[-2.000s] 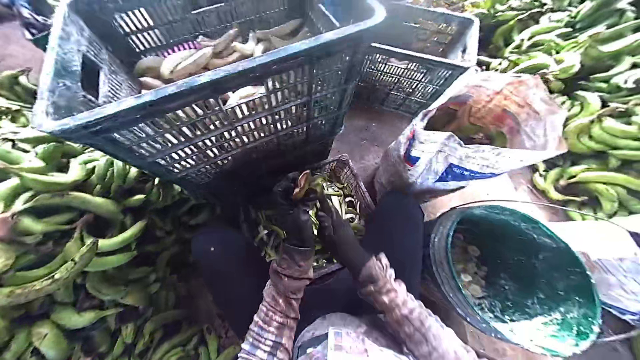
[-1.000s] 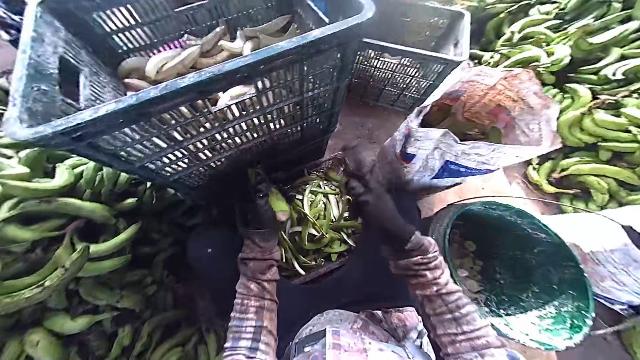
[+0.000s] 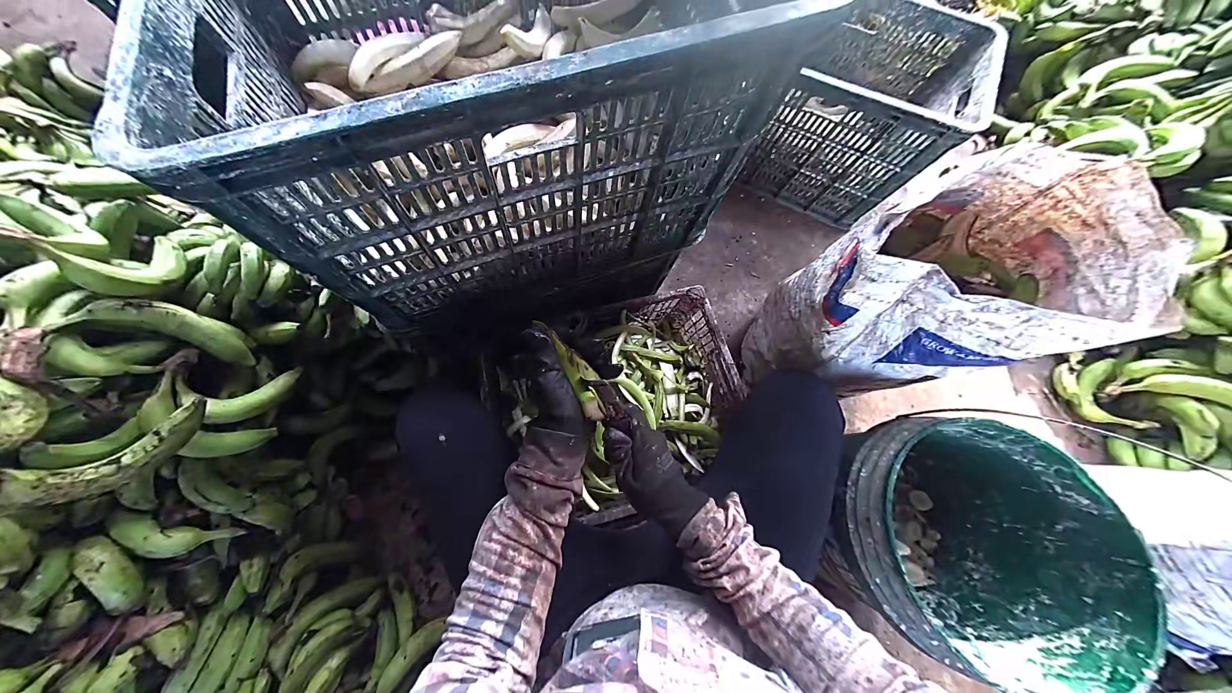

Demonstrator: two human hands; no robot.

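My left hand (image 3: 551, 385), in a dark glove, grips a green plantain (image 3: 576, 371) over a small crate (image 3: 717, 332) between my knees. Against the plantain's near end is my right hand (image 3: 647, 462), also gloved, with its fingers closed on a small dark tool, probably a knife (image 3: 612, 397); the glove hides most of it. Green strips of plantain peel (image 3: 664, 371) fill the small crate beneath both hands.
A large plastic crate (image 3: 462, 115) with peeled plantains (image 3: 414, 60) stands ahead, another crate (image 3: 847, 144) behind it. Unpeeled plantains (image 3: 154, 327) are heaped at left. At right are a woven sack (image 3: 905, 308) and a green bucket (image 3: 1039, 549) holding small pale pieces.
My right hand was apart at the right of the small crate one second ago; it has moved left to the plantain in my left hand.
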